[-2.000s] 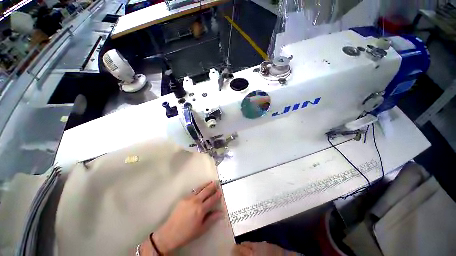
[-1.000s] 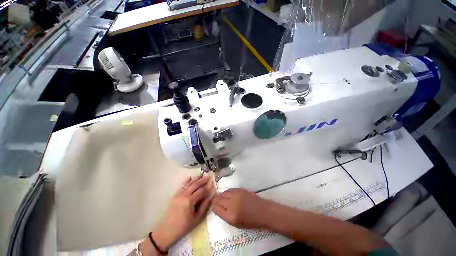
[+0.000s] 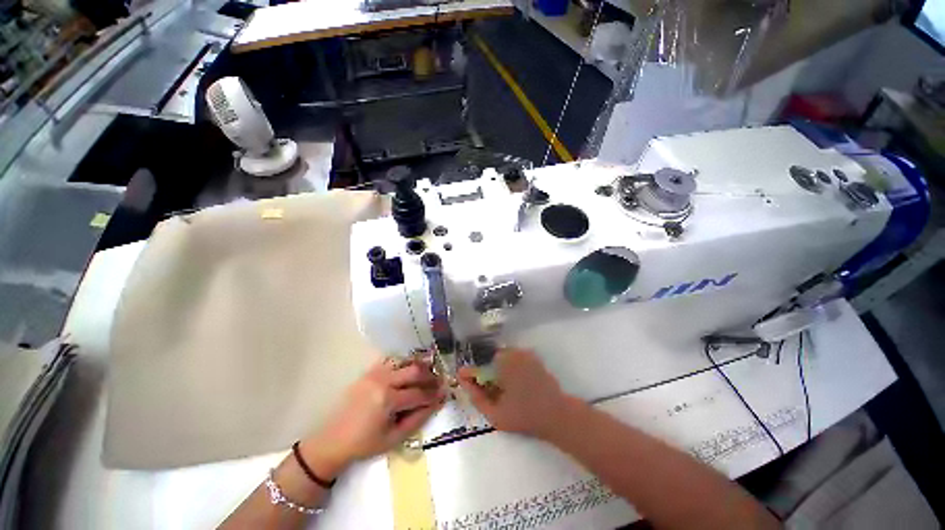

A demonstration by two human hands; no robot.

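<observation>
A beige fabric panel [image 3: 233, 331] lies flat on the white table, left of the sewing machine [image 3: 539, 269], with a small yellow sticker [image 3: 271, 214] near its top edge. My left hand [image 3: 381, 411] is at the panel's right side, with bent fingers just below the needle area [image 3: 448, 357]. My right hand [image 3: 515, 393] is close beside it, with its fingertips at the presser foot. The fingers are bent and small or blurred at the tips; whether they pinch the fabric edge or a small part there cannot be told.
A yellow tape strip [image 3: 410, 487] lies on the table before the needle. Stacked panels [image 3: 31, 414] are at the far left, and a fabric pile [image 3: 855, 481] is at lower right. A white fan [image 3: 249, 124] stands behind. Black cables [image 3: 731, 378] hang at right.
My right hand has come up from the bottom edge to the needle area beside my left hand. The panel's lower edge has shifted up and away, baring the yellow strip. The view has shifted.
</observation>
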